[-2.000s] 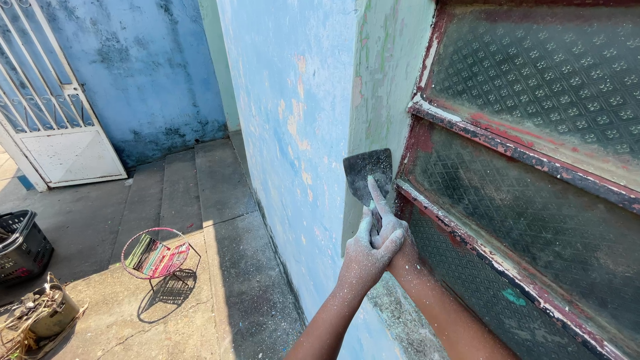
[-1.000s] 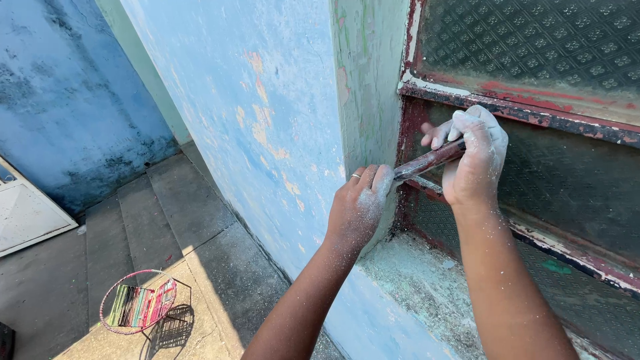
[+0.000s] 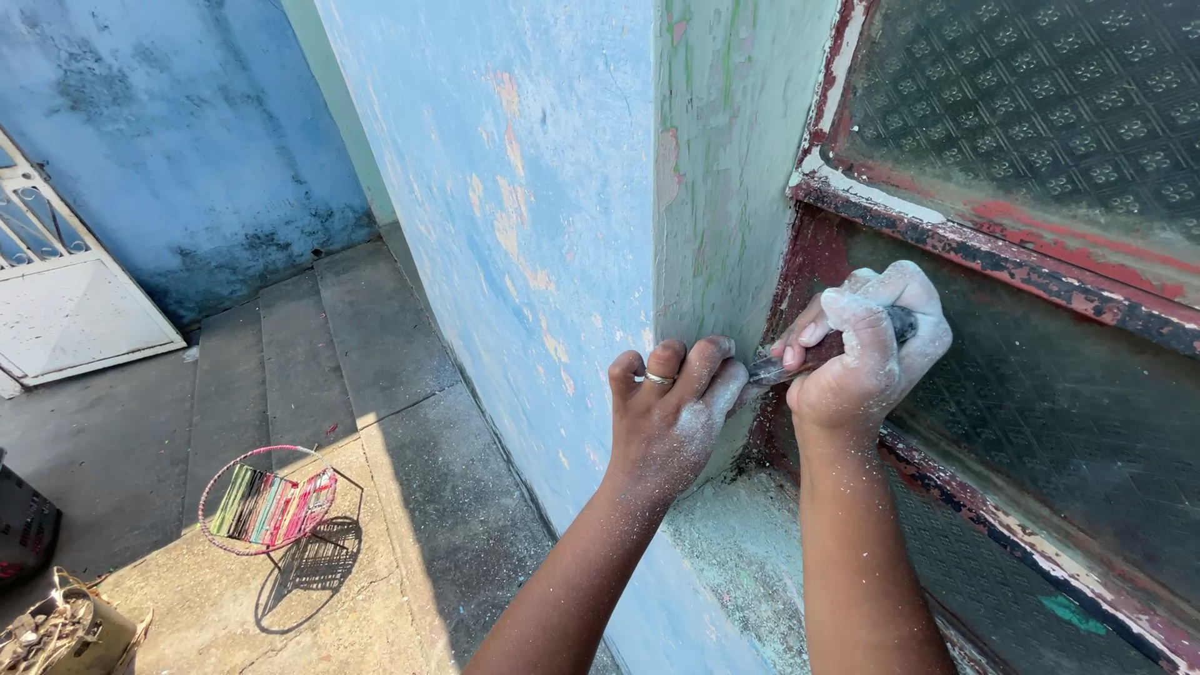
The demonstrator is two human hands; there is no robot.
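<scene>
My right hand [image 3: 867, 347], white with dust, is wrapped around the dark handle of a scraper [image 3: 773, 370] in the window recess. My left hand [image 3: 673, 398], with a ring on one finger, has its fingers curled at the scraper's blade end, beside the corner of the wall; whether they grip the blade cannot be told. Most of the blade is hidden behind this hand. Green and pink paint patches show on the pale green window reveal [image 3: 717, 187] above. A red metal window frame [image 3: 1012, 253] with flaking paint stands right behind my right hand.
The blue wall [image 3: 562, 234] has peeling patches. Below my hands is a dusty sill [image 3: 741, 553]. Patterned glass [image 3: 1050, 112] fills the window. Lower left are a round woven chair [image 3: 272, 506], a bucket of debris [image 3: 103, 637], a dark crate [image 3: 23, 525] and a white metal gate [image 3: 84, 309].
Two seconds ago the scraper's broad blade faced the camera, with both hands close together below it. Since then my hands have moved apart, and the scraper lies sideways between them.
</scene>
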